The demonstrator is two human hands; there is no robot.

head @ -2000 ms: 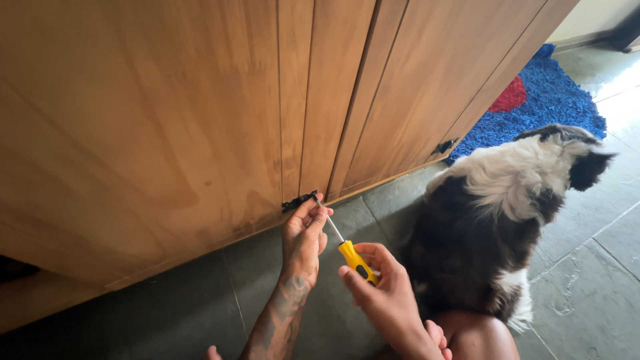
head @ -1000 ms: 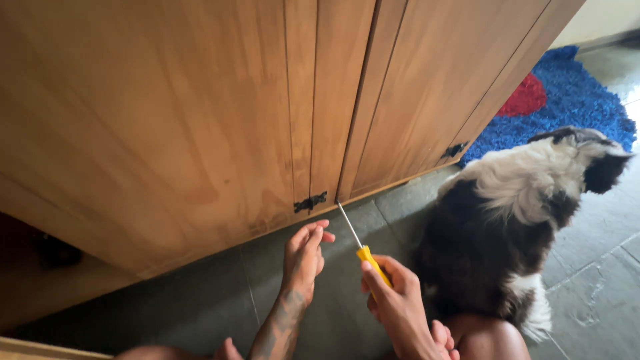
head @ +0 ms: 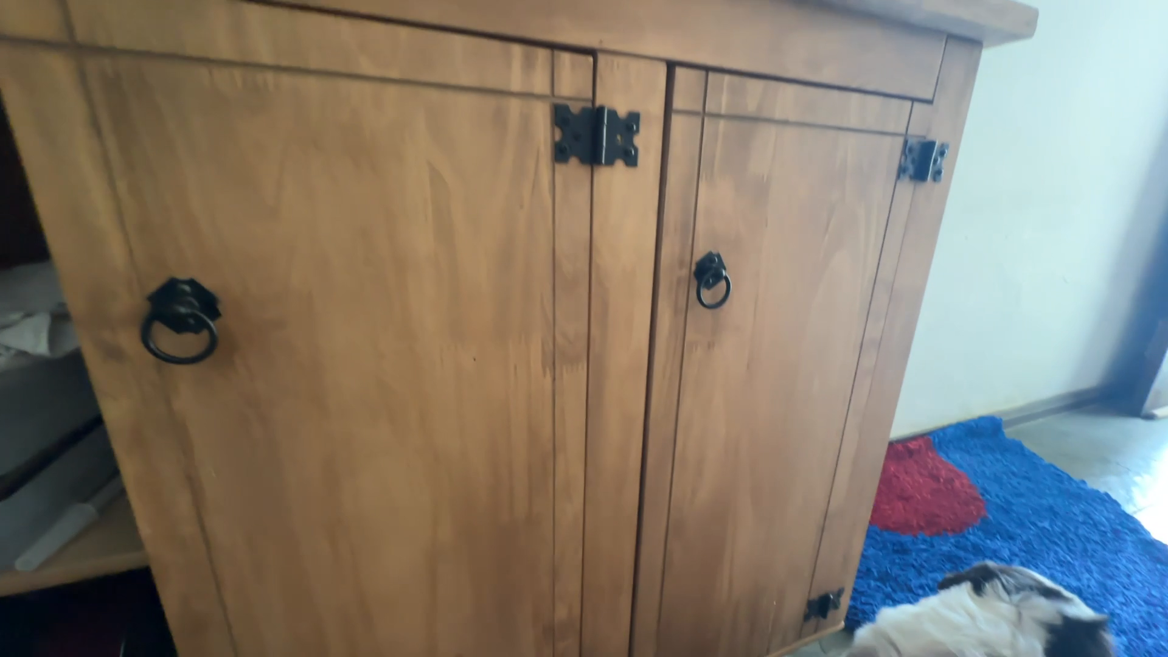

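Neither of my hands shows in the head view now, and the screwdriver is out of sight too. A wooden cabinet fills most of the frame. Its left door (head: 365,365) carries a black ring pull (head: 181,321) and a black metal hinge (head: 597,135) near the top. The right door (head: 776,365) has a smaller-looking black ring pull (head: 712,279), an upper hinge (head: 924,160) and a lower hinge (head: 824,604). The left door's lower hinge lies outside the frame.
A dog (head: 985,616) with black and white fur is at the bottom right, by a blue shaggy rug (head: 1049,511) with a red patch. Left of the left door, an open compartment holds pale items on a shelf (head: 78,547). A pale wall (head: 1040,228) stands behind.
The view has swung up from the cabinet's lower edge to its upper part. Both hands and the yellow-handled screwdriver, seen near the left door's lower hinge before, have left the frame.
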